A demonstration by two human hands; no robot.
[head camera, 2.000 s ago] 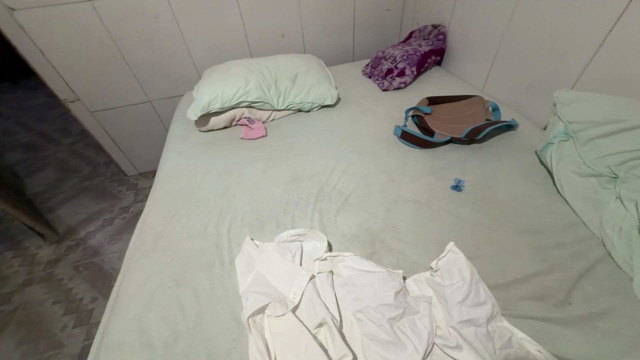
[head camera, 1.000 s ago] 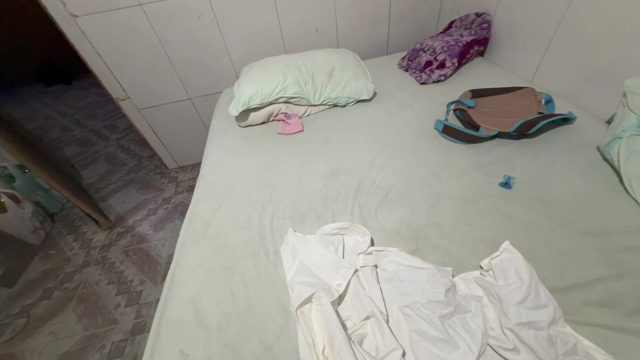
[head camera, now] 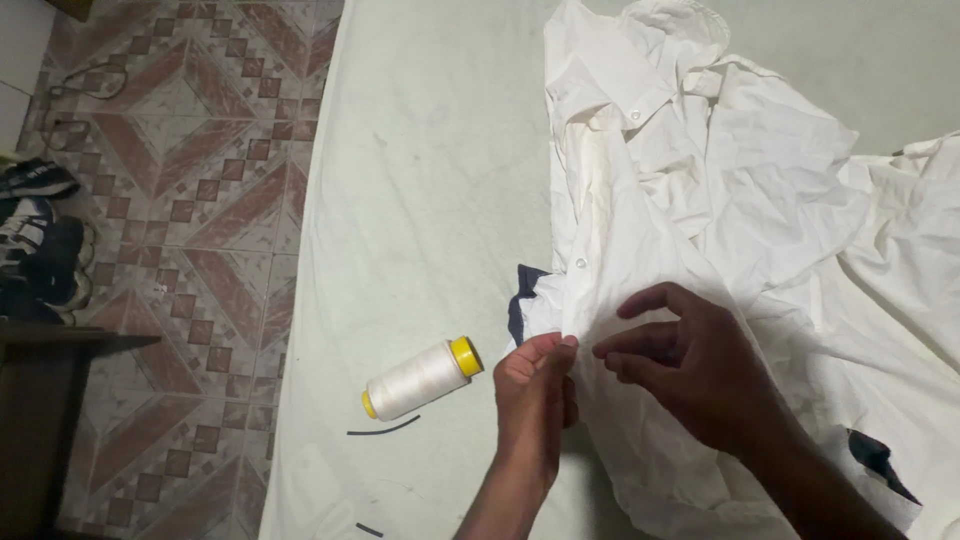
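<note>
A wrinkled white button-up shirt (head camera: pixel 780 172) lies spread on the bed, with small round buttons along its front edge. My left hand (head camera: pixel 536 390) pinches that front edge between thumb and fingers, below a button (head camera: pixel 580 263). Just to its right, my right hand (head camera: pixel 675 360) hovers over the shirt, fingers curled and slightly parted; whether a needle or thread is between them cannot be made out. Left of my left hand, a spool of white thread (head camera: pixel 417 380) with yellow ends lies on its side. Dark-edged cloth (head camera: pixel 526 289) shows beside the shirt's edge.
Under everything is a pale green bed sheet (head camera: pixel 427 187). Thin dark strips (head camera: pixel 384 430) lie near the spool. Beyond the bed's left edge are the patterned tile floor (head camera: pixel 202 187), several shoes (head camera: pixel 37 247) and a dark piece of furniture (head camera: pixel 45 420).
The view has swung down and closer to the shirt. Both my hands, absent from the earlier frames, are now in view, the left one gripping the shirt. The pillow and the carrier have left view.
</note>
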